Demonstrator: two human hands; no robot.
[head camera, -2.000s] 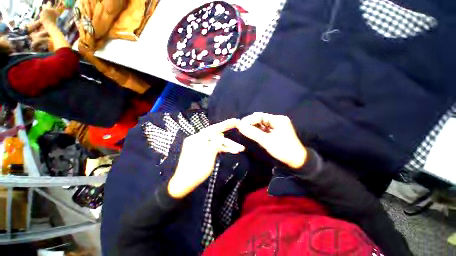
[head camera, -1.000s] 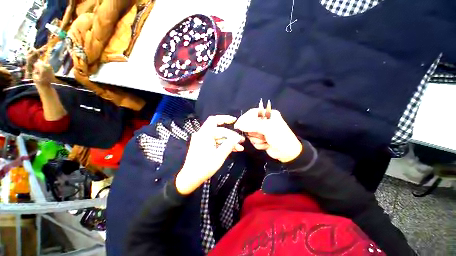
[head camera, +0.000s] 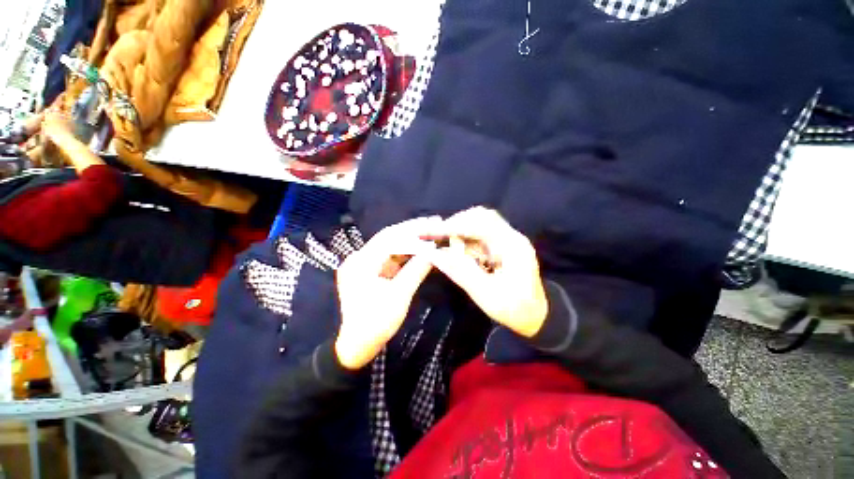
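My left hand (head camera: 379, 285) and my right hand (head camera: 496, 271) meet at the fingertips over my lap, fingers bent and pinched. What lies between the fingertips is too small to tell. The paired points of small snips, seen earlier at my right fist, are hidden now; something brownish shows inside its curled fingers. A fine pale thread loops below my right wrist. A navy padded vest (head camera: 581, 140) with checked edges lies spread beyond my hands, a thread tail near its neckline. Neither hand visibly grips the vest.
A dark red round dish (head camera: 328, 94) with scattered white pieces stands left of the vest on the white table (head camera: 234, 140). Brown padded garments (head camera: 159, 65) lie at the upper left, beside another person's arm. A navy and checked heap (head camera: 248, 327) covers my lap. A metal rail (head camera: 94, 402) is lower left.
The two snip points at my right hand have gone out of sight. My fingertips have come together, and my left hand has turned. The view has shifted, moving dish and vest slightly left.
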